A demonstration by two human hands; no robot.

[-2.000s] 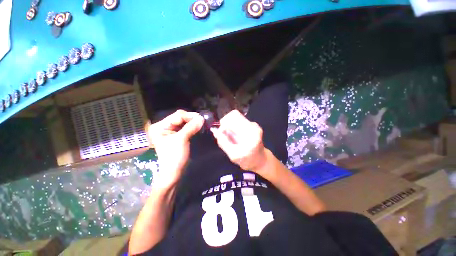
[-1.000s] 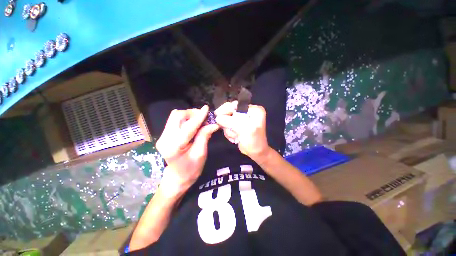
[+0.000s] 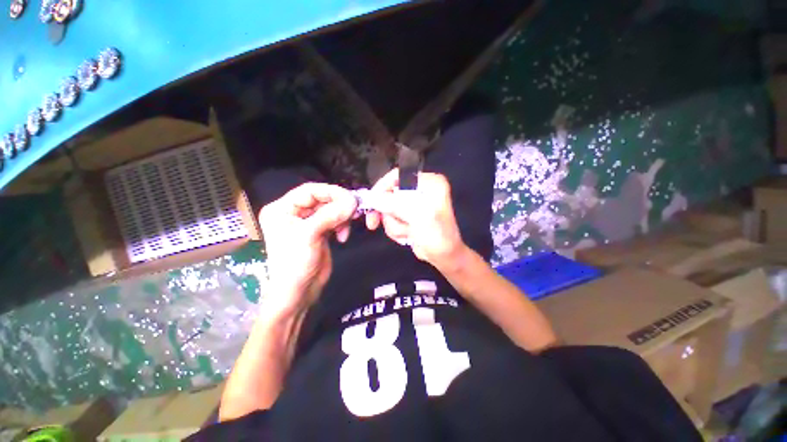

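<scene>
My left hand (image 3: 302, 229) pinches a small silver disc piece (image 3: 363, 201) between thumb and fingertips above my lap. My right hand (image 3: 418, 213) is closed around a small hand tool (image 3: 408, 178), whose flat dark end stands up above the fist. The right fingertips meet the disc piece from the right side. The fingers hide most of the piece, and its pattern is too small and blurred to tell.
Silver discs (image 3: 69, 91) stand in a row along the blue-green bench (image 3: 190, 39) edge, with a disc cluster (image 3: 60, 13) beyond. A cardboard box (image 3: 103, 259) holds a perforated white sheet (image 3: 177, 203). A blue plastic tray (image 3: 548, 274) and a cardboard box (image 3: 621, 302) lie right.
Both hands stay together above the lap. A dark round face showed at the left fingertips two seconds ago; now a pale, bright piece shows. The tool's flat end now stands above the right fist.
</scene>
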